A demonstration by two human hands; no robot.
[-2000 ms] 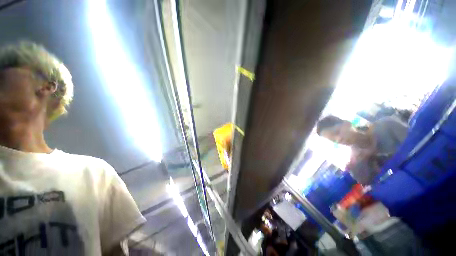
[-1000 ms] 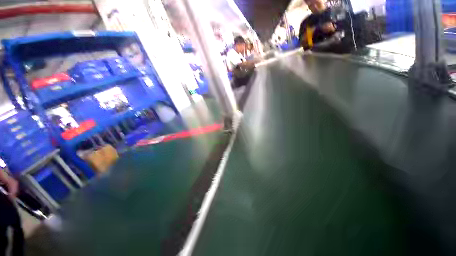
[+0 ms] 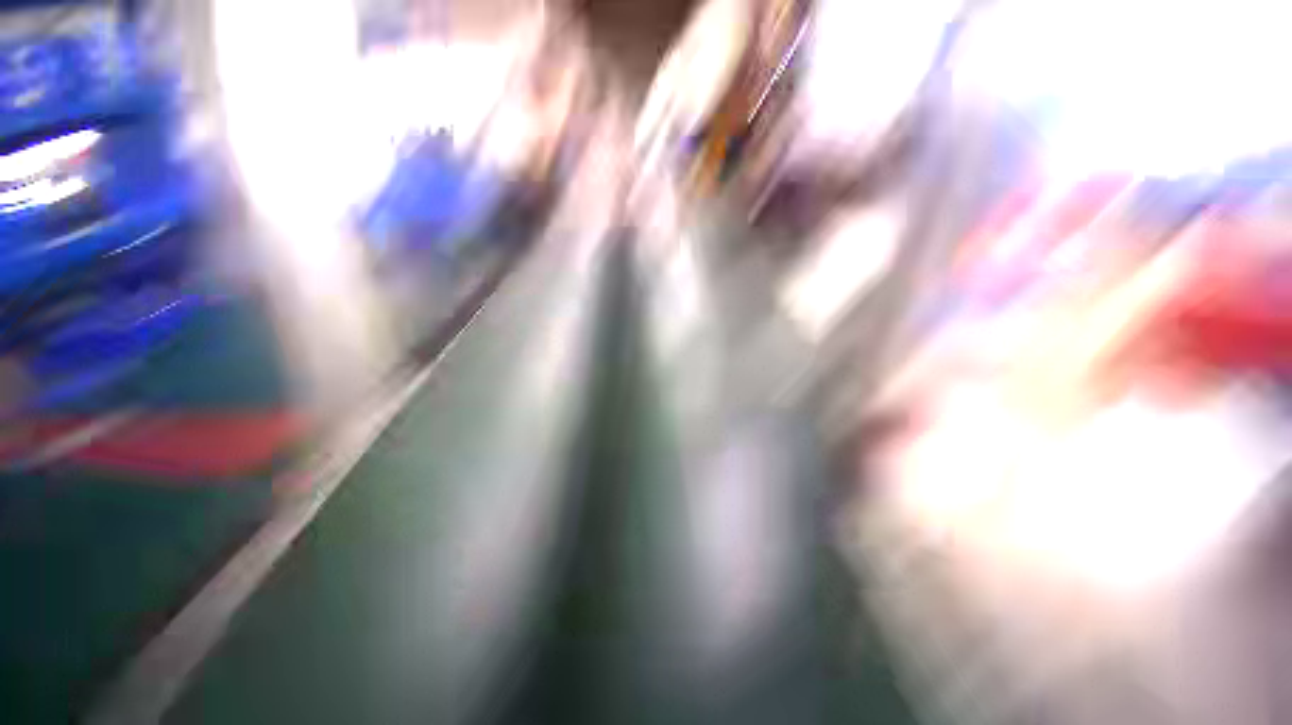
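The picture is strongly blurred. Neither my left hand nor my right hand can be made out. A long dark-green conveyor or bench [image 3: 425, 524] lies nearest in front of me and runs away toward the top centre. A pale edge strip [image 3: 305, 503] borders it on the left. A bright whitish area [image 3: 1119, 482] lies to its right, too blurred and overexposed to name.
Blurred blue bins or shelving [image 3: 85, 184] stand at the upper left, beside a whitish upright [image 3: 291, 184]. A red strip [image 3: 184, 442] crosses the green floor at left. A blurred red shape [image 3: 1219, 319] is at the right. Far shapes at the top are unclear.
The view has swung from overhead lights and people to the conveyor, then further right. The blue rack has moved toward the left rim, and bright and red shapes now show at right.
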